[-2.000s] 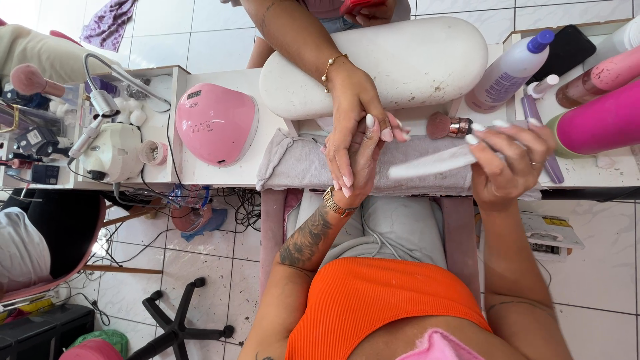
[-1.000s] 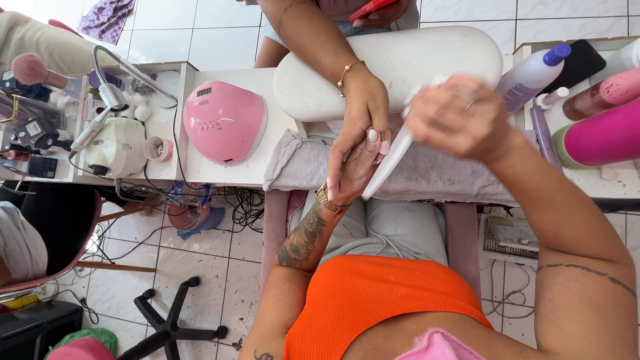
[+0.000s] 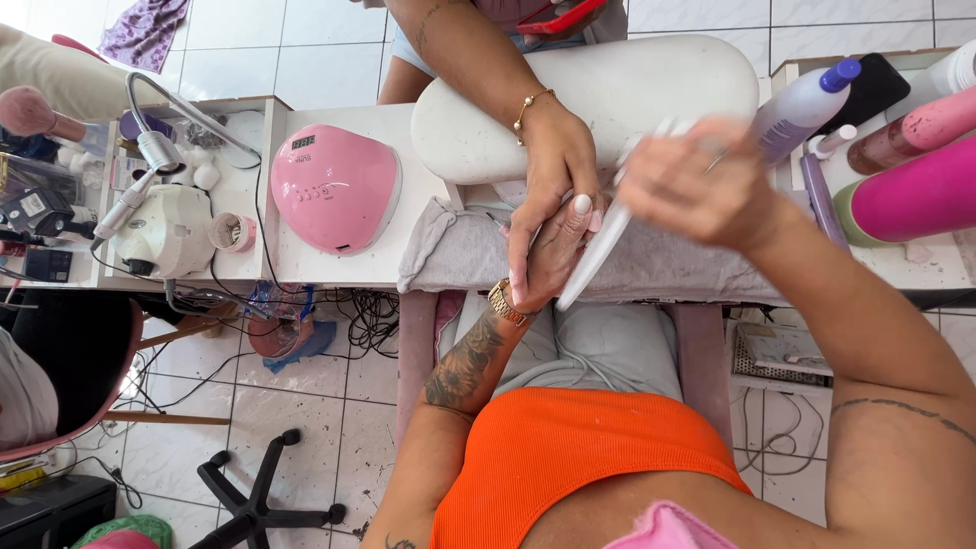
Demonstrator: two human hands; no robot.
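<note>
My left hand (image 3: pixel 560 248), a gold watch (image 3: pixel 507 303) at its wrist, holds the hand (image 3: pixel 560 164) of a person seated opposite, over the grey towel (image 3: pixel 671 263). That person's hand wears a beaded bracelet and has long nails. My right hand (image 3: pixel 698 183), blurred by motion, grips a white nail file (image 3: pixel 595 255), which slants down beside the joined hands, close to the other person's fingertips. Whether the file touches a nail cannot be told. Behind the hands is a white padded armrest (image 3: pixel 610 91).
A pink nail lamp (image 3: pixel 335 189) stands left, past it a white nail drill unit (image 3: pixel 164 236) and a jointed lamp (image 3: pixel 160 149). Bottles, among them a blue-capped one (image 3: pixel 801 114) and a magenta one (image 3: pixel 915 191), stand at right. The person opposite holds a red phone (image 3: pixel 563 17).
My right hand with the nail file has moved left from beside the bottles to the joined hands, between the first earlier frame and now. My left hand keeps hold of the other person's hand.
</note>
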